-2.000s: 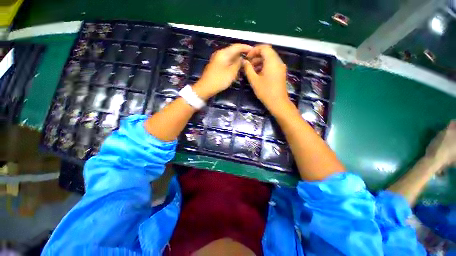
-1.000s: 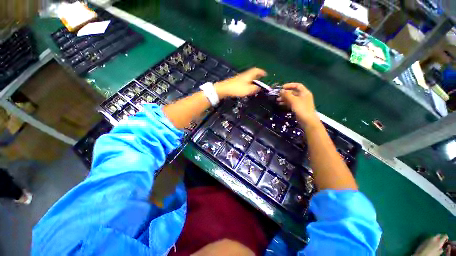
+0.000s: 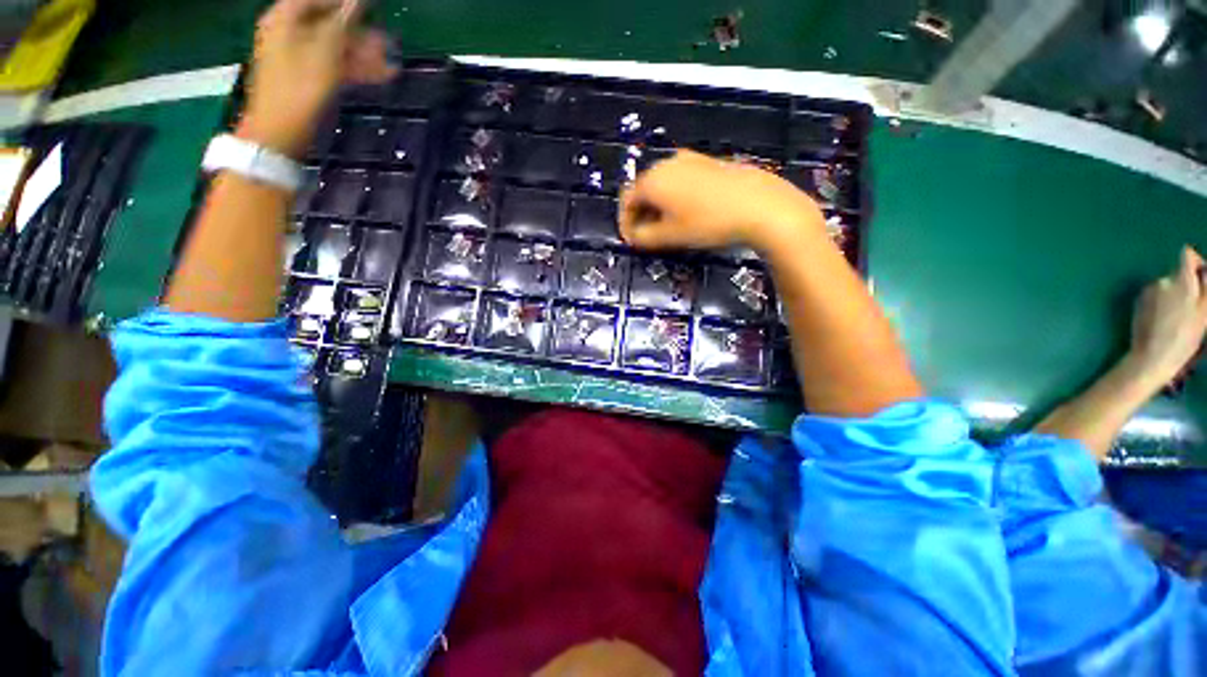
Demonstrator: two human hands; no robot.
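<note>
The near black blister tray (image 3: pixel 530 212) lies directly before me, with reddish-silver pieces in many pockets and small white pieces (image 3: pixel 630 148) loose in its upper middle. My left hand (image 3: pixel 311 53) is blurred at the top edge of the picture, over the far end of the left blister tray (image 3: pixel 364 193); whether it holds anything cannot be seen. My right hand (image 3: pixel 682 201) is over the middle of the near tray, fingers curled; its fingertips are hidden and I cannot tell if it holds a piece. The left tray shows pale units in its nearer pockets.
A white rail (image 3: pixel 1032 130) runs behind the trays, with a grey post (image 3: pixel 995 56) at right. Small units (image 3: pixel 725 29) lie on the green surface beyond. More black trays (image 3: pixel 73 212) are at far left. Another person's hand (image 3: pixel 1170 318) is at the right edge.
My hands were close together above the near tray's far side. The left has moved far left and up; the right has moved back over the tray with its fingers curled. The view has turned.
</note>
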